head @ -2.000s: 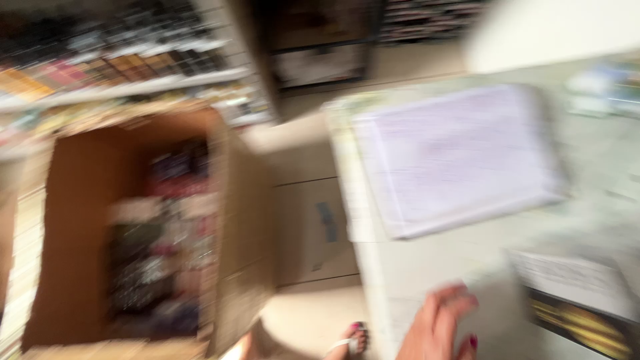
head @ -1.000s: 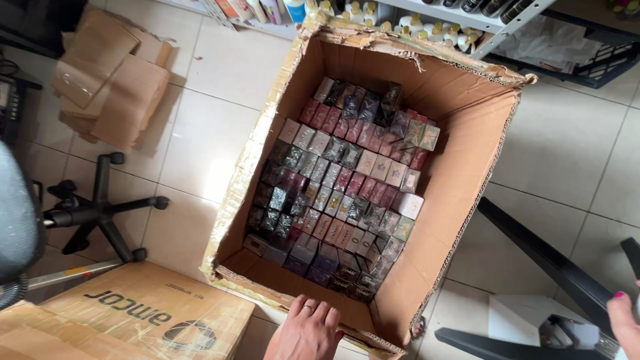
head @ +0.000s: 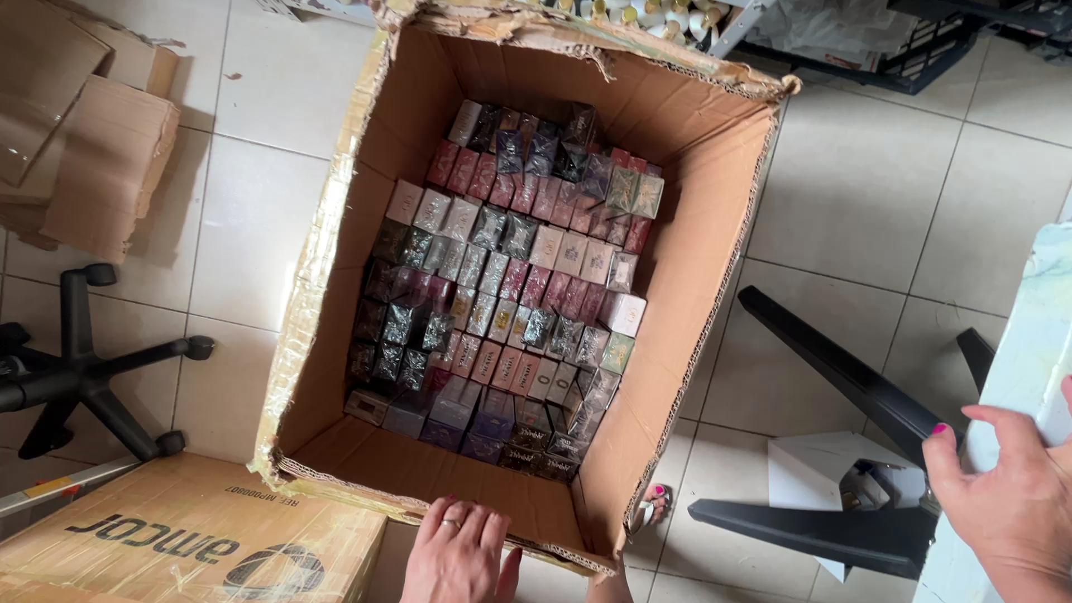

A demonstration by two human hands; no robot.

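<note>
A large, worn open cardboard box stands in the middle, its rim torn and taped. Rows of small perfume cartons lie inside, many in clear film, in pink, red, white, black and purple. My left hand, with a ring on one finger, grips the box's near rim, fingertips over the edge and thumb to the right. At the right, my right hand rests at the edge of a pale table, fingers apart; its far part is cut off by the frame.
A closed, taped cardboard box sits at lower left, below a black wheeled chair base. Flattened cardboard lies upper left. Black furniture legs stand on the right, near a white carton. A shelf of bottles borders the top.
The view has swung from the table to the open box. Since one second ago, my right hand has come further into view; my left hand stays at the box's near rim.
</note>
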